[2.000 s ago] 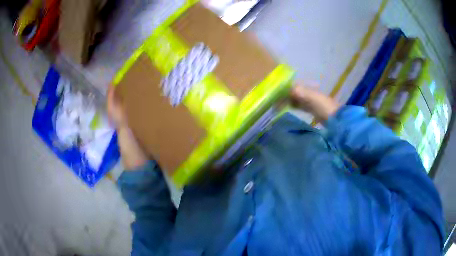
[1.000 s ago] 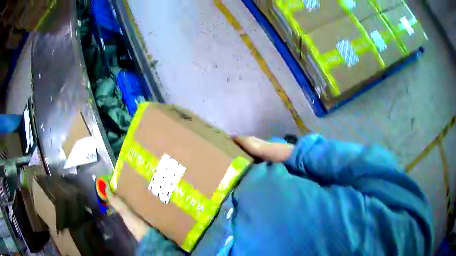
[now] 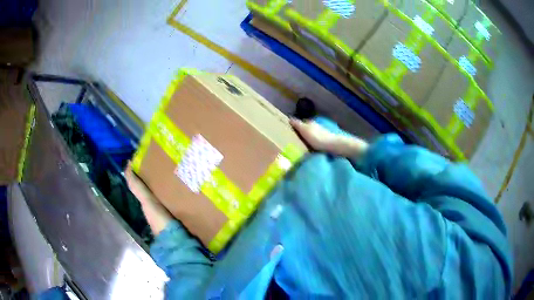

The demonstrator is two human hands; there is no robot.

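A brown shipping carton (image 3: pixel 170 193), closed with yellow-green printed tape, is held tilted against my front. A white seal sticker (image 3: pixel 199 163) with a dark repeated pattern lies across the tape strip. My left hand (image 3: pixel 147 199) grips the carton's left side, its fingertips partly hidden behind it. My right hand (image 3: pixel 331 140) grips the carton's upper right edge. Both hands are bare, with blue-green sleeves.
Stacked finished cartons (image 3: pixel 375 35) with yellow-green tape stand on a blue pallet (image 3: pixel 316 73) at the upper right. A metal-topped bench (image 3: pixel 76 228) runs along the left, with blue and dark green items beside it. Yellow lines (image 3: pixel 222 57) mark the floor.
The carton is still in both hands. The view has turned and come nearer the pallet stack. The bench has shifted in view, and its cardboard sheets and tape dispenser have left the picture.
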